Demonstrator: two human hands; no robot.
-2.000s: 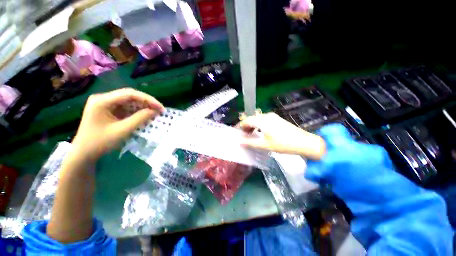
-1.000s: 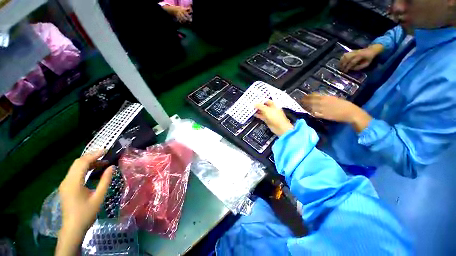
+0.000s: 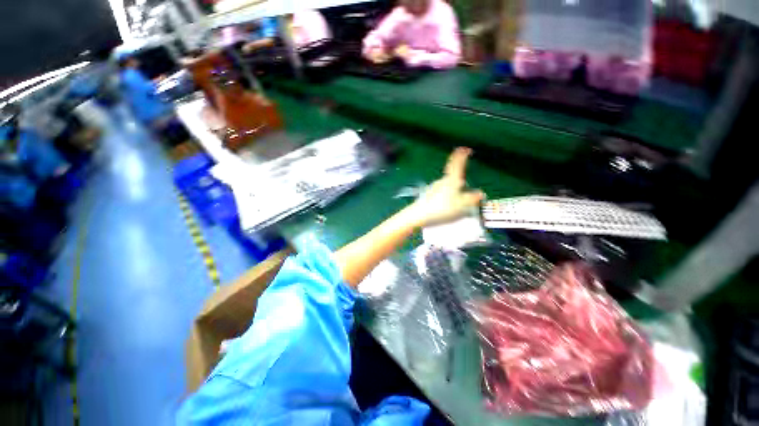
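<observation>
My left hand (image 3: 443,198), blurred, reaches over the green bench with its fingers apart. It seems empty. Its thumb is close to the left end of a white dot sheet (image 3: 574,218); I cannot tell if they touch. A white piece (image 3: 456,233) lies just below the hand. A crinkled red plastic bag (image 3: 562,341) lies at the lower right. Clear bags (image 3: 412,308) lie left of it, and small dark parts (image 3: 509,268) lie above it. My right hand is out of view.
White papers or packs (image 3: 304,179) lie on the bench to the left. An open cardboard carton (image 3: 204,337) stands below the bench edge, near a blue stool (image 3: 204,187). People in pink (image 3: 416,33) sit across the bench. A pale post (image 3: 707,250) stands at the right.
The view has swung left. My left hand has moved across the bench, left of the dot sheet. My right hand, which held a dot sheet over the phone trays, has left the view.
</observation>
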